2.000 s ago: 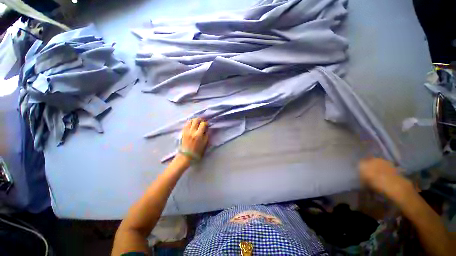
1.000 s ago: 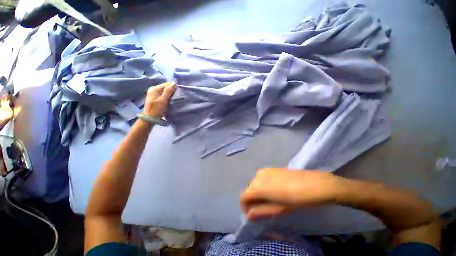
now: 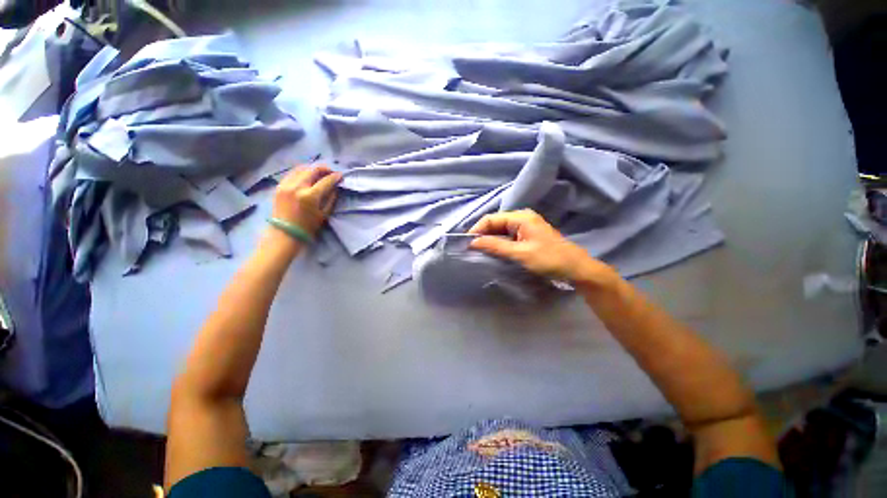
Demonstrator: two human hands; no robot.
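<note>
A wide pile of grey-lavender garment pieces [image 3: 584, 97] lies in loose folds on the padded table [image 3: 321, 370]. My left hand [image 3: 306, 199], with a pale green bangle at the wrist, pinches cloth at the pile's left edge. My right hand [image 3: 525, 243] is at the pile's front edge and pinches the edge of a garment piece [image 3: 467, 277]. That piece hangs bunched and slightly blurred below the fingers.
A second heap of grey-blue pieces [image 3: 175, 126] lies at the table's left. A small white scrap [image 3: 827, 284] lies near the right edge. A blue-checked cloth [image 3: 506, 462] shows at my body, below the front edge. Dark clutter stands beyond the right edge.
My right hand has moved up from the table's front to the pile's front edge, bringing cloth with it. My left hand stays at the pile's left edge. The view has shifted slightly.
</note>
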